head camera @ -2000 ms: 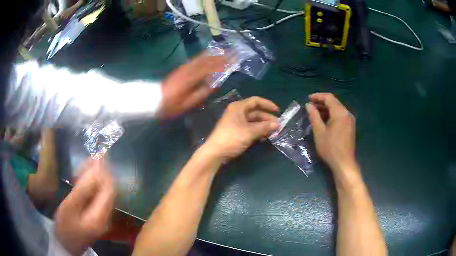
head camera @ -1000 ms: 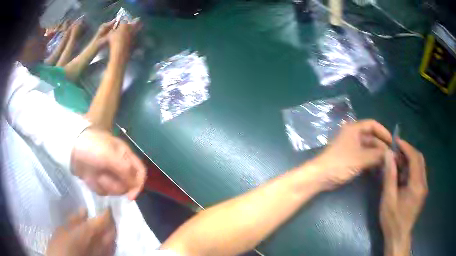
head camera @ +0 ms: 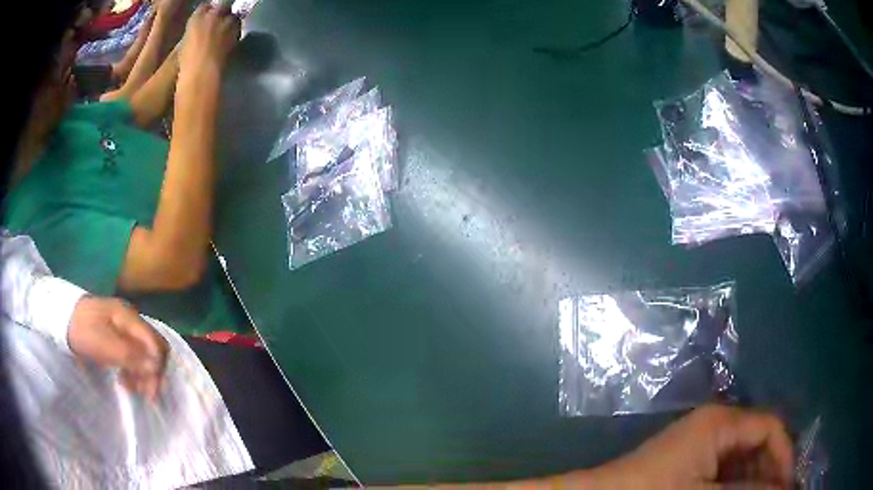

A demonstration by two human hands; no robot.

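Note:
My left hand [head camera: 732, 452] is at the lower right, cut off by the bottom edge, its fingers curled. A sliver of a clear zip-lock bag [head camera: 812, 452] shows at its fingertips and looks pinched by them; most of it is hidden or out of the picture. My right hand is not in view. Another clear bag [head camera: 646, 349] lies flat just beyond my left hand, with dark thin shapes inside that are too unclear to name.
A bag pile [head camera: 340, 172] lies left of centre, and another [head camera: 732, 167] lies by a wooden post [head camera: 741, 33] with cables. At left are a person in green [head camera: 81, 191] and a neighbour's hand [head camera: 120, 340] over white clothing. The table edge [head camera: 278, 368] runs down the left.
The view has swung left and down, so my right hand and the yellow-framed unit have left the picture. The neighbour's arm has drawn back from the table.

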